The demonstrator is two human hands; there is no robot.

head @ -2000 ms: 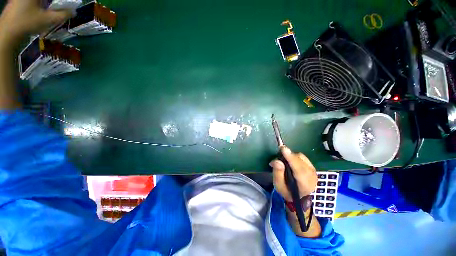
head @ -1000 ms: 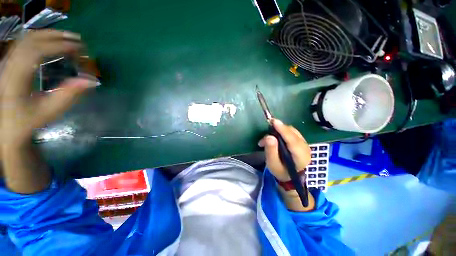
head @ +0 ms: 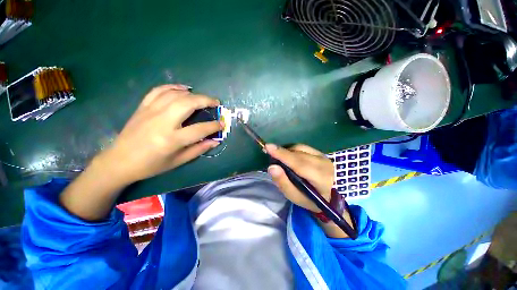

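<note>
My left hand holds a dark LCD module between thumb and fingers, at the place of the glaring white circuit board, which is mostly hidden under it. A white-looking board-side flex sticks out to the right. My right hand holds the black soldering iron like a pen. Its tip is at or just above the flex. A thin solder wire lies at the left, and a thin curved piece shows below my left fingers.
A stack of LCD modules with orange tails is at left, another at upper left. The fume fan is at the top, a white tip-cleaning pot at right. Trays lie below the bench edge. A blue sleeve shows at far right.
My left hand has come from the stacks at left to the board, now with an LCD module. The iron has moved left to the board's flex. The view has shifted.
</note>
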